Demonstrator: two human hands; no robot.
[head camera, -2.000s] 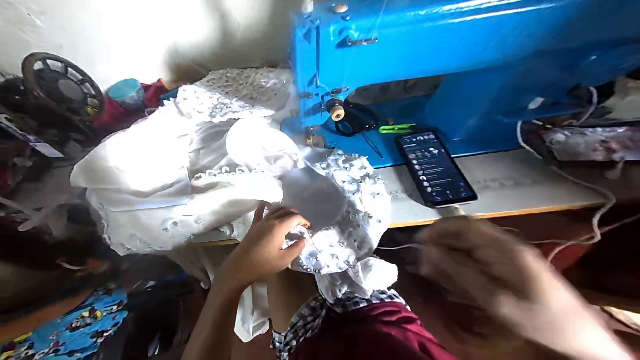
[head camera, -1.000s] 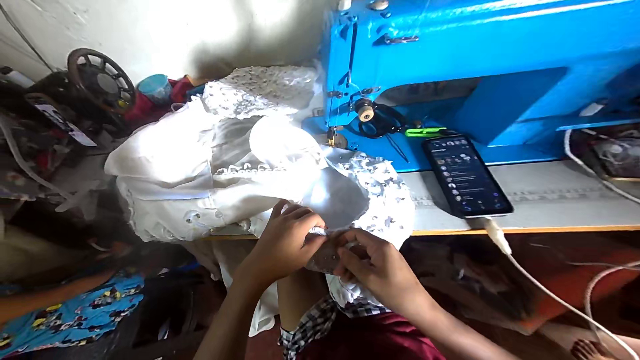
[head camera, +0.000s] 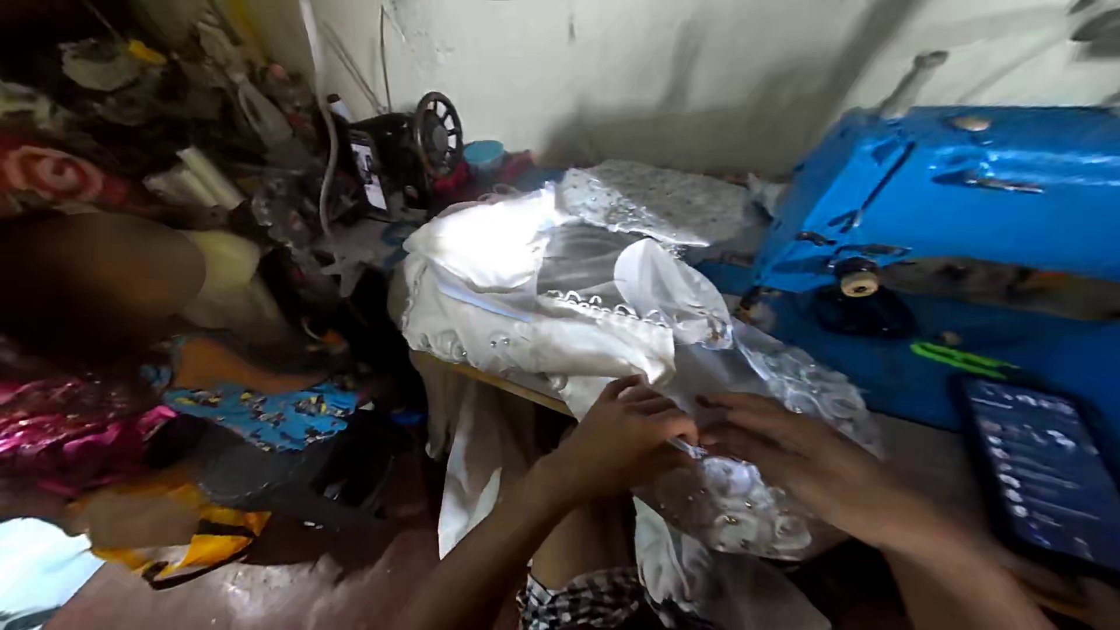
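A white garment (head camera: 577, 346) with button loops, sheer panels and beaded lace trim (head camera: 752, 507) lies over the edge of the sewing table and hangs down in front. My left hand (head camera: 634, 429) pinches a fold of it near the table edge, fingers curled. Just to its right, my right hand (head camera: 779, 446) lies on the sheer and beaded part, its fingers bent close to the left fingertips; their undersides are hidden. The blue sewing machine (head camera: 945, 201) stands beyond the garment on the right, its needle area partly covered by cloth.
A smartphone (head camera: 1041, 472) with a lit screen lies at the right, below a green thread snipper (head camera: 962, 359). At the back left are a black handwheel (head camera: 438, 134) and a light-blue cup (head camera: 484, 155). Another person (head camera: 114, 297) is close on the left, by a yellow bag (head camera: 184, 534).
My right hand, blurred near the phone two seconds ago, has come to the garment beside my left hand. The view has swung left, showing more of the other person.
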